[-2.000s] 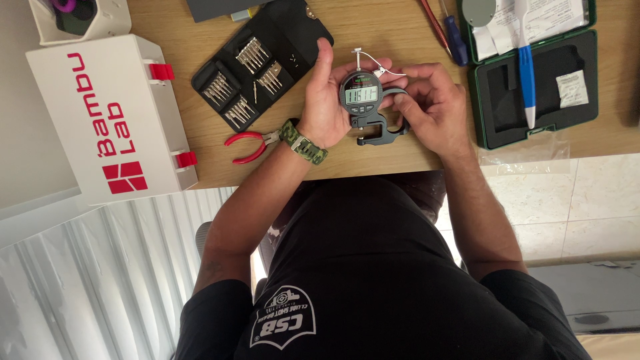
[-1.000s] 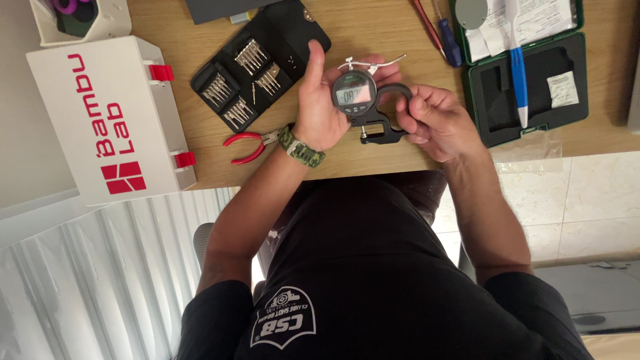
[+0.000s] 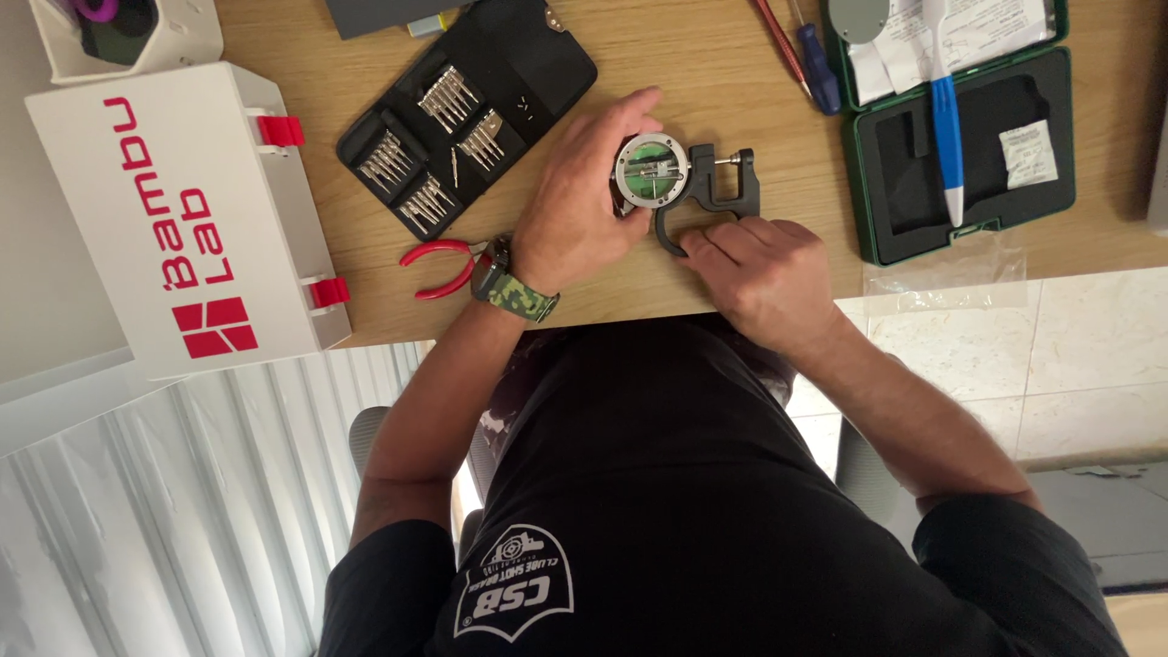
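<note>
A digital thickness gauge (image 3: 701, 182) is between my hands over the table, its round housing showing an open back with green and metal inner parts. My left hand (image 3: 584, 196) grips the round housing from the left, thumb and fingers around it. My right hand (image 3: 762, 274) holds the curved black handle at its lower end. The gauge's frame with its metal spindle points to the right. Left of my left hand lies a black case of precision screwdriver bits (image 3: 465, 119). Red-handled pliers (image 3: 443, 269) lie beside my watch, partly hidden by my wrist.
A white box with red latches (image 3: 192, 219) stands at the left. On the right an open green case (image 3: 967, 164) holds papers, a blue and white brush-like tool (image 3: 946, 137) and a small packet. A blue-handled screwdriver (image 3: 818, 68) and a red slim tool (image 3: 782, 46) lie near it.
The gauge has been turned over: its lit display faced up before, and its open back shows now. Its frame has swung to point right. My right hand has shifted lower on the handle.
</note>
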